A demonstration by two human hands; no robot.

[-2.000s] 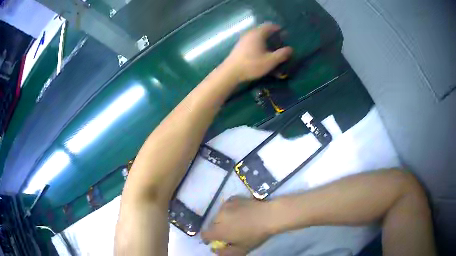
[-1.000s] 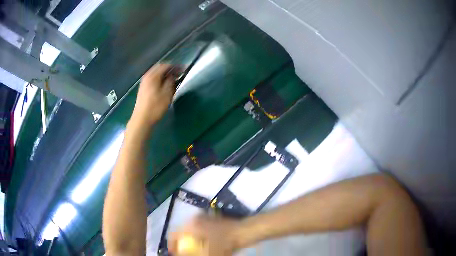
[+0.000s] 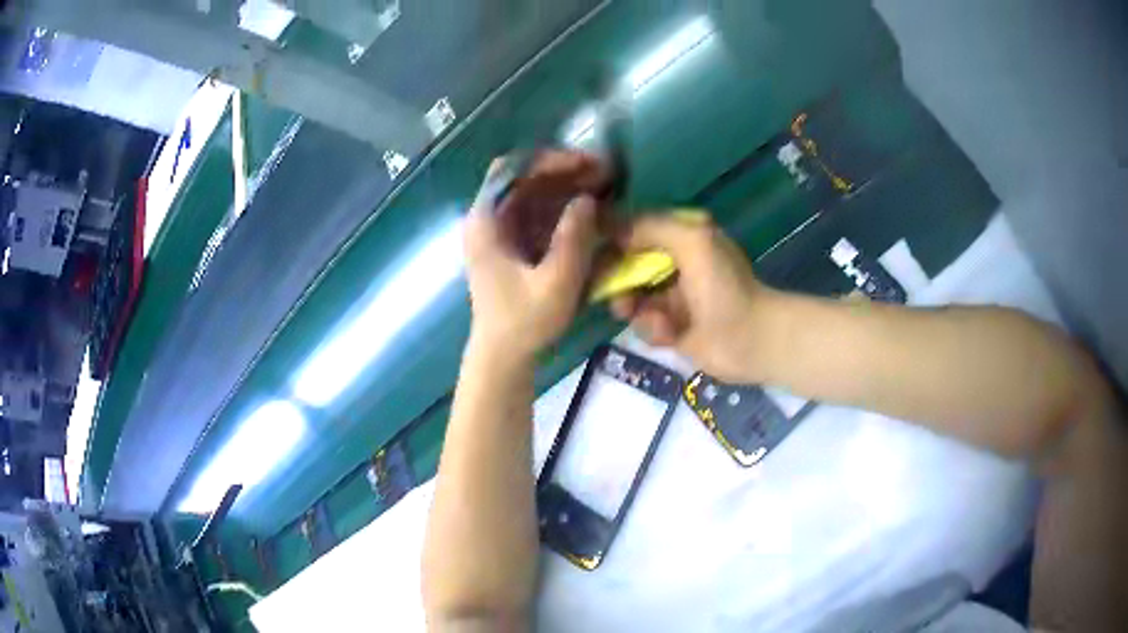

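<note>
My left hand point(image 3: 532, 266) holds a dark phone frame point(image 3: 609, 148), blurred, raised over the green conveyor point(image 3: 693, 136). My right hand point(image 3: 699, 291) is beside it, closed on a yellow-handled tool point(image 3: 640, 275); the tool's tip cannot be made out. Below the hands, a black phone middle frame point(image 3: 575, 526) lies on the white cloth point(image 3: 705, 544). A second frame point(image 3: 746, 420) with a yellow-orange line along its solid end lies to its right, partly hidden by my right forearm.
More frames lie along the conveyor, one at the upper right point(image 3: 826, 155) and several at the lower left. A metal bracket point(image 3: 309, 99) stands over the far side at the upper left. A grey panel point(image 3: 1002, 111) is at the upper right.
My left hand has come back from the belt with a frame. My right hand has risen from the cloth with the yellow tool to meet it. The view has shifted.
</note>
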